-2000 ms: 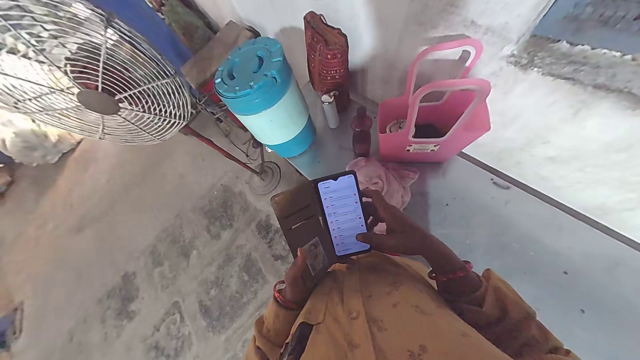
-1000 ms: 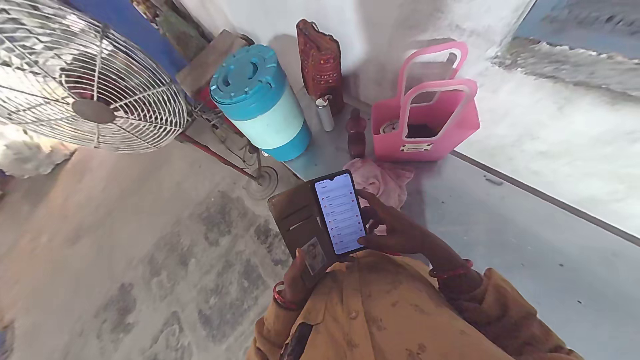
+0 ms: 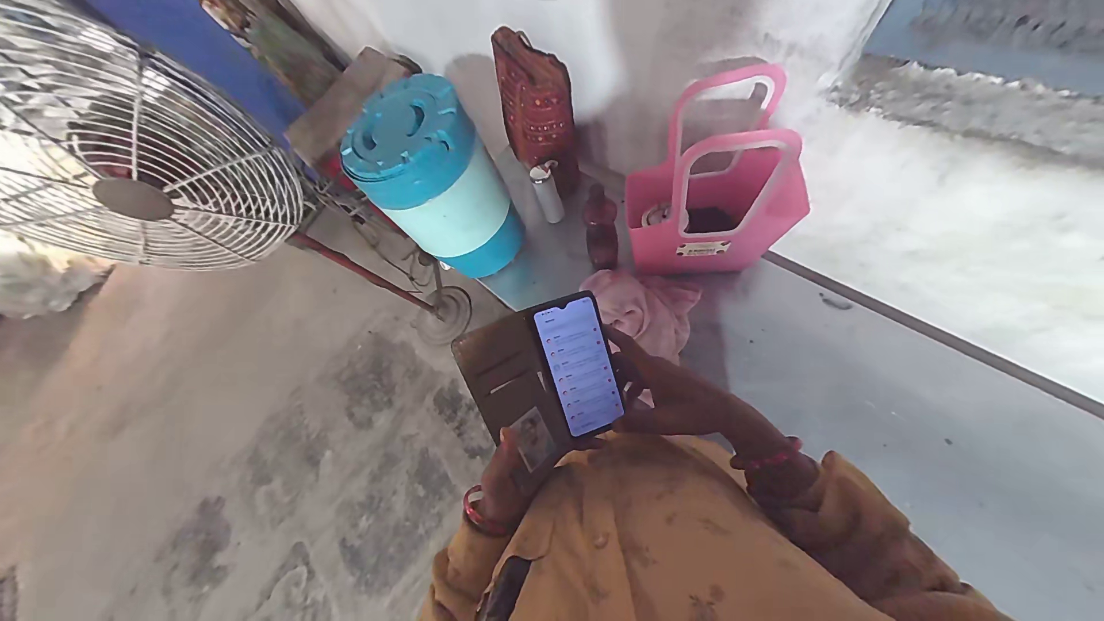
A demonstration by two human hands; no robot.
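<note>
A smartphone (image 3: 580,366) with a lit screen sits in an opened brown wallet case (image 3: 496,366), just above my shirt front. My left hand (image 3: 509,474) grips the lower part of the case flap, its thumb beside a small photo card in a pocket. At the phone's right edge is my right hand (image 3: 677,392), fingers bent against the side and lower corner; whether it bears any weight I cannot tell. Beyond the phone a crumpled pink cloth (image 3: 647,315) lies on the grey ledge (image 3: 854,431).
A caged fan (image 3: 134,198) stands at the left. Along the wall are a blue water jug (image 3: 448,198), a patterned red bag (image 3: 535,103), a white cylindrical container (image 3: 546,197), a dark red bottle (image 3: 601,231) and a pink basket bag (image 3: 720,250). Rough floor (image 3: 259,431) lies below left.
My right thumb, over the lower screen two seconds ago, is now at the phone's lower right edge. My left hand still holds the case.
</note>
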